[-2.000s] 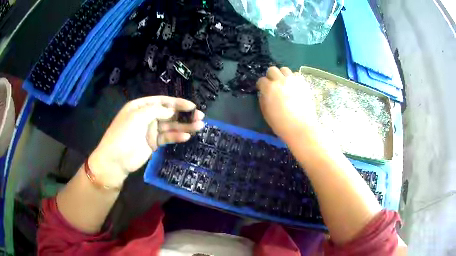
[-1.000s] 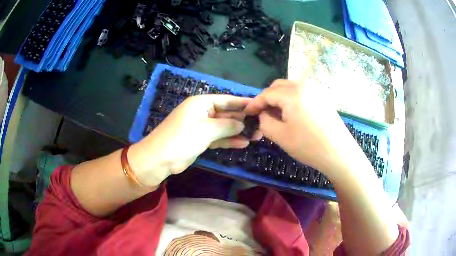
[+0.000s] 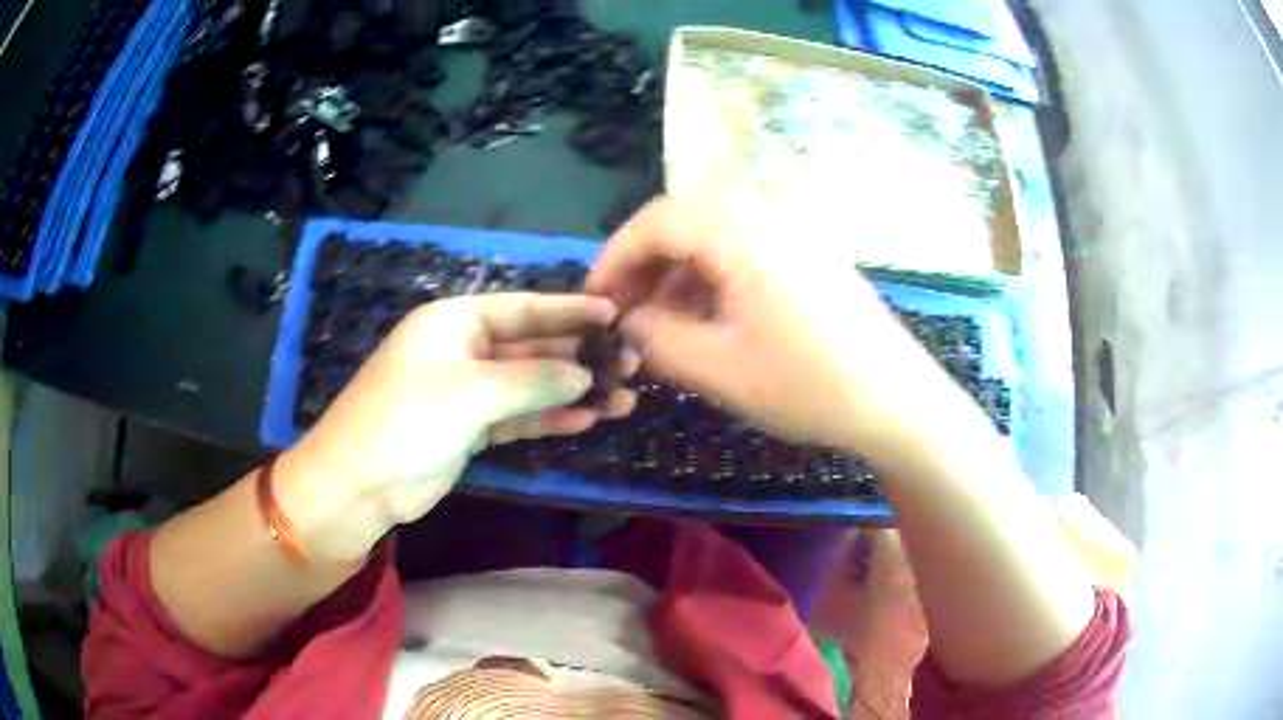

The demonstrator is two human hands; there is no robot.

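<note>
My left hand (image 3: 457,401) holds a small black plastic part (image 3: 602,355) between thumb and fingers, above the blue sheet. My right hand (image 3: 718,317) meets it with thumb and forefinger at the top of the black part. Whether the right fingertips pinch a tiny piece cannot be seen. The blue sheet (image 3: 286,359) lies beneath both hands and bears rows of black units (image 3: 732,453). My hands and right forearm hide part of the rows.
Loose black parts (image 3: 331,120) lie jumbled at the back left. A shallow box (image 3: 844,148) of glittering pieces stands behind my right forearm. Stacked blue sheets with black rows (image 3: 106,155) stand far left. More blue sheets (image 3: 940,40) lie at the back right.
Since the first frame, my right hand has come from the loose parts to the black part in my left hand. In the last second the hands have stayed together; the whole view has shifted.
</note>
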